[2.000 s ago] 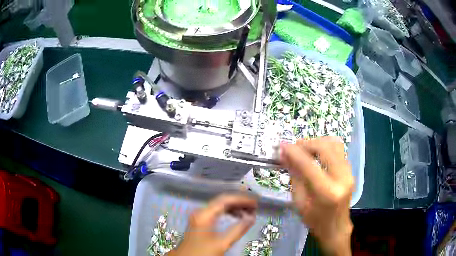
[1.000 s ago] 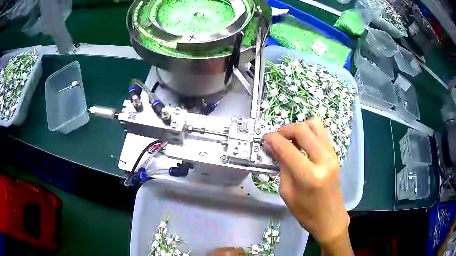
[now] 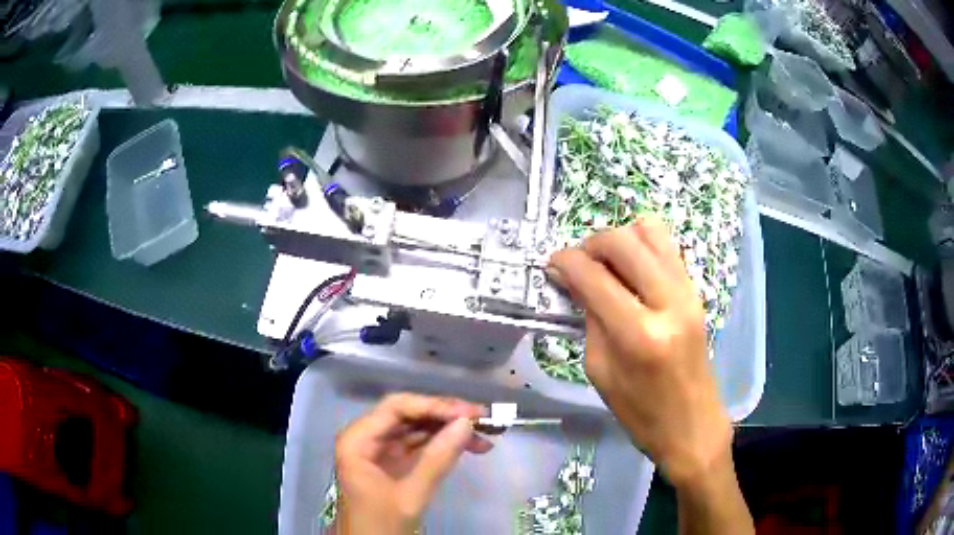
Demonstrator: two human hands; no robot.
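My left hand (image 3: 408,460) is over the near work tray (image 3: 303,418), thumb and finger pinching a stemmed workpiece (image 3: 503,414) with a white block head and a thin pale stem pointing right. My right hand (image 3: 654,345) is at the right end of the machine, its fingertips at the assembly nest (image 3: 513,277), a silver screwed block. The fingertips are closed together there; whether they hold a part is hidden. Small piles of white-and-green parts (image 3: 565,496) lie in the near tray, the left one mostly hidden behind my left hand.
The vibratory bowl feeder (image 3: 418,125) stands behind the machine, with the feeder track (image 3: 541,157) down to the nest. The bulk parts tub (image 3: 751,313) is at right, a blue tray (image 3: 628,26) behind it. A small clear box (image 3: 152,219) is at left, a red stool (image 3: 63,439) lower left.
My left hand, blurred over the tray and then almost out at the bottom edge, is back up holding a workpiece. My right fingers have moved slightly left and up to the nest.
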